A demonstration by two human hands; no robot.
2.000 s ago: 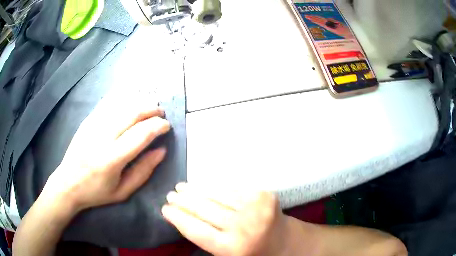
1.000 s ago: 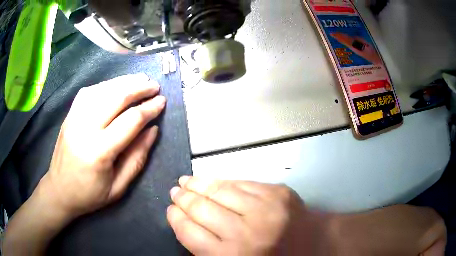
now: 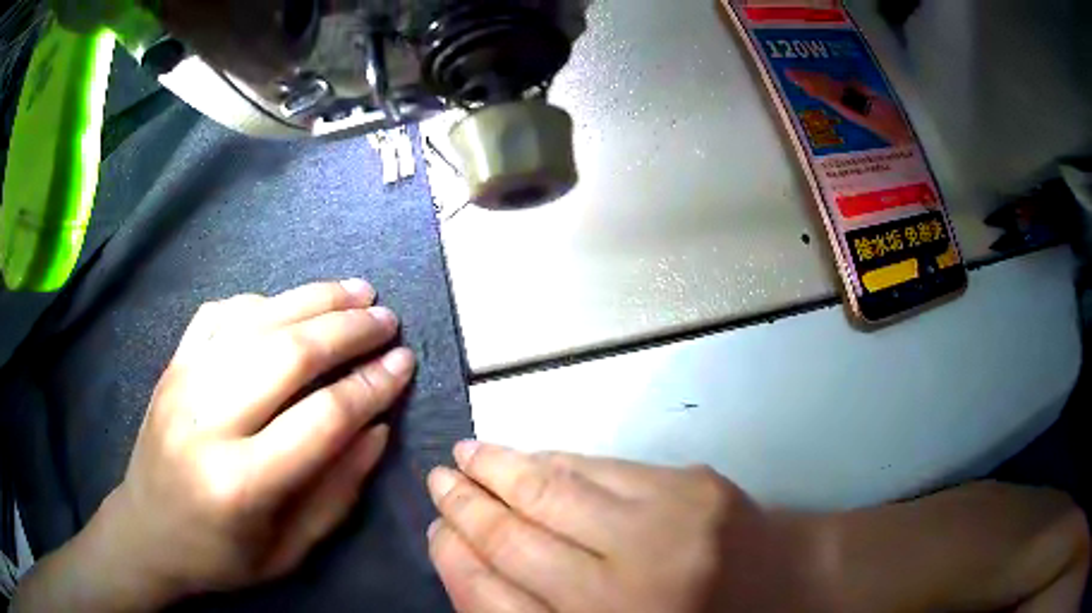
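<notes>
The dark grey cloth (image 3: 413,258) lies flat on the machine bed, with its straight right edge running from the presser foot (image 3: 393,156) down toward me. My left hand (image 3: 270,419) rests on top of the cloth, palm down, fingers slightly bent and pointing right. My right hand (image 3: 587,527) is at the cloth's right edge near the bottom of the view, its fingertips on the edge; whether it pinches the cloth is hidden. The needle area is partly hidden by the machine head.
The sewing machine head (image 3: 359,60) hangs over the top, with a cream round knob (image 3: 513,153). A bright green part (image 3: 54,156) stands at upper left. A lit smartphone (image 3: 856,156) lies on the bed at right. Dark small objects (image 3: 1030,222) lie at the far right edge.
The view has moved closer to the machine since the first frame. In the last second my left hand has moved down the cloth, away from the presser foot. My right hand has shifted slightly right and down.
</notes>
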